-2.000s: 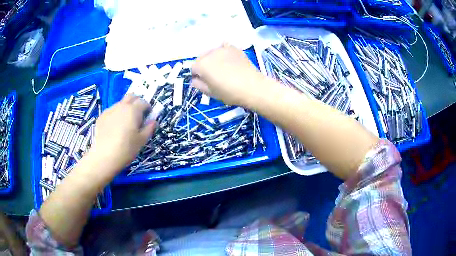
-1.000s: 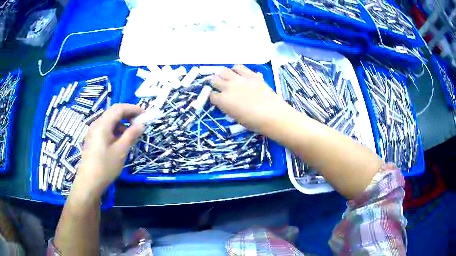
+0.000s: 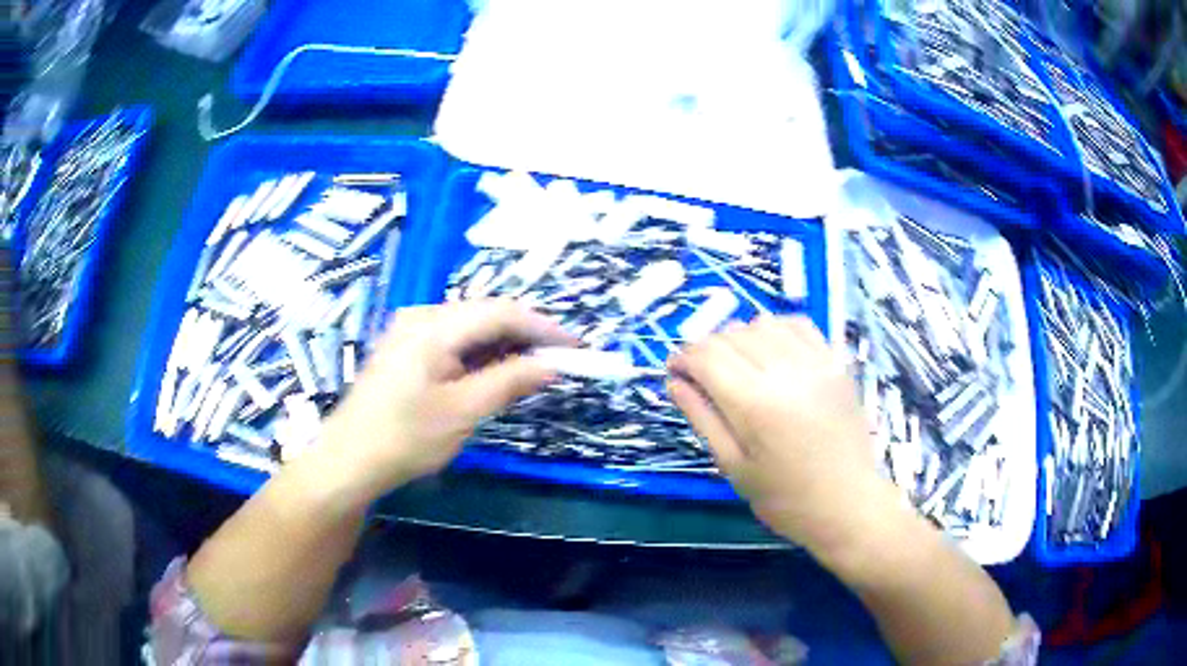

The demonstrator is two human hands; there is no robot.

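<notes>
My left hand pinches a short white sleeve between thumb and fingers, above the centre blue tray. My right hand is at the other side of the sleeve's right end, its fingertips closed together; a thin piece seems to run between the hands, too blurred to tell. Below the hands, thin metal rods lie heaped in the centre tray. More white sleeves lie along its far edge.
A blue tray of short metal tubes stands left. A white tray and a blue tray of metal parts stand right. Stacked blue trays are at back right. A white sheet lies behind. A person's arm shows far left.
My right hand has left the centre tray's far edge and come nearer, close to my left hand. My left hand has moved right with the white sleeve. The view has shifted.
</notes>
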